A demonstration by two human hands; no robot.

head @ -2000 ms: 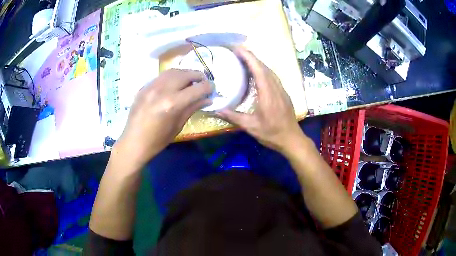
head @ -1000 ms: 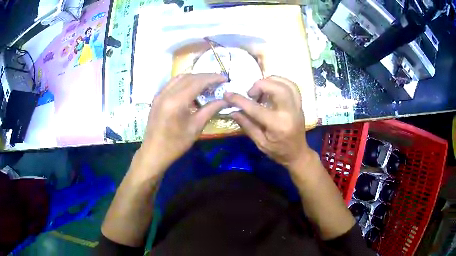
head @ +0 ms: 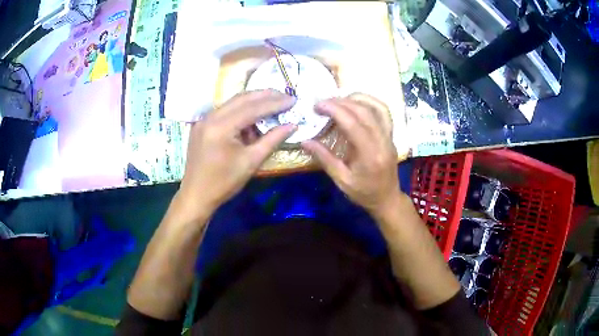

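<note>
A round white disc (head: pixel 316 77) lies on the yellowish pad (head: pixel 279 163), inside or against a glaring white housing (head: pixel 197 72). Thin dark and yellowish wires (head: pixel 281 64) run from the housing's curved edge to the disc's middle. My left hand (head: pixel 230 141) is over the disc's left side, thumb and forefinger near its centre; glare hides whether a small part is between them. My right hand (head: pixel 361 141) is at the disc's right side, thumb and fingers apart, with nothing visible in it.
A red basket (head: pixel 555 197) with black-domed units (head: pixel 469 235) stands below the bench at right. Metal blocks (head: pixel 453 29) with a black cylinder-like piece (head: pixel 502 49) lie at upper right. A pink cartoon sheet (head: pixel 82 111), a black object (head: pixel 16 147) and white parts (head: pixel 69 13) are at left.
My right hand has left the disc's rim, met my left fingers near the centre, then drawn slightly away. My left hand has stayed near the centre. The whole view has shifted a little.
</note>
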